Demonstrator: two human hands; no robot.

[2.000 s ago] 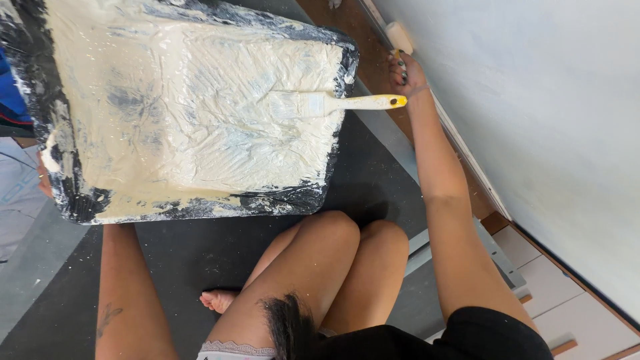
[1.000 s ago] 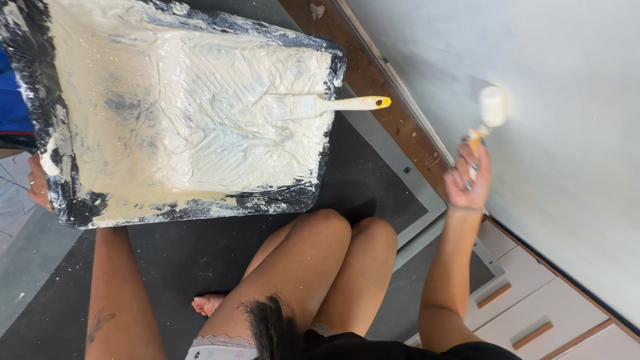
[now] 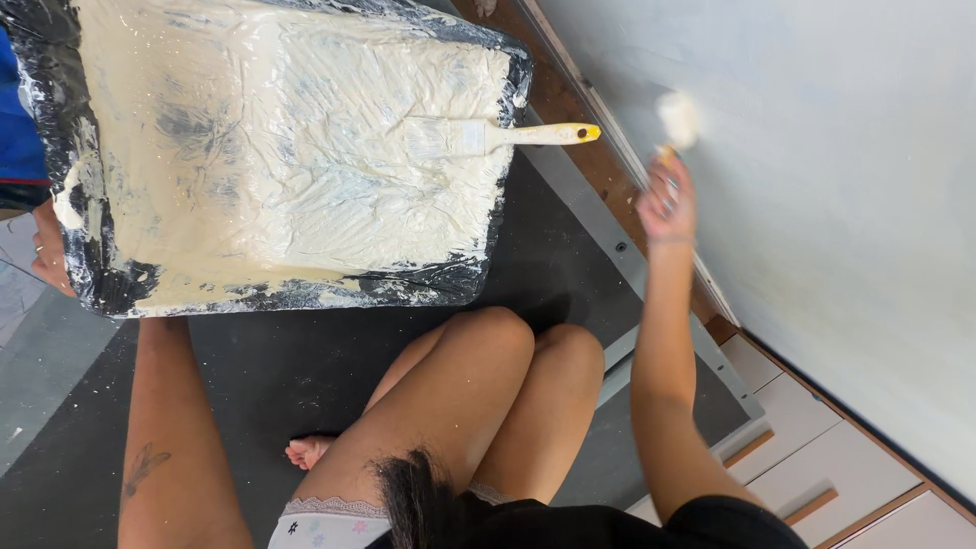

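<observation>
A large paint tray, lined in black plastic and coated with cream paint, fills the upper left. My left hand grips its left edge, partly hidden behind it. A flat paintbrush lies across the paint, its white and yellow handle sticking out past the right rim. My right hand is closed around the handle of a small paint roller, whose blurred white head is at the pale wall. Whether the roller touches the wall is hard to tell.
Beneath my folded legs is a dark platform with grey metal edging. A brown wooden ledge runs along the wall's foot. White drawers with wooden handles stand at the lower right. Blue fabric shows at the far left.
My right hand, low by the ledge two seconds ago, has moved with the roller over to the wall. Since one second ago it has shifted slightly toward the tray. My left hand stays at the tray.
</observation>
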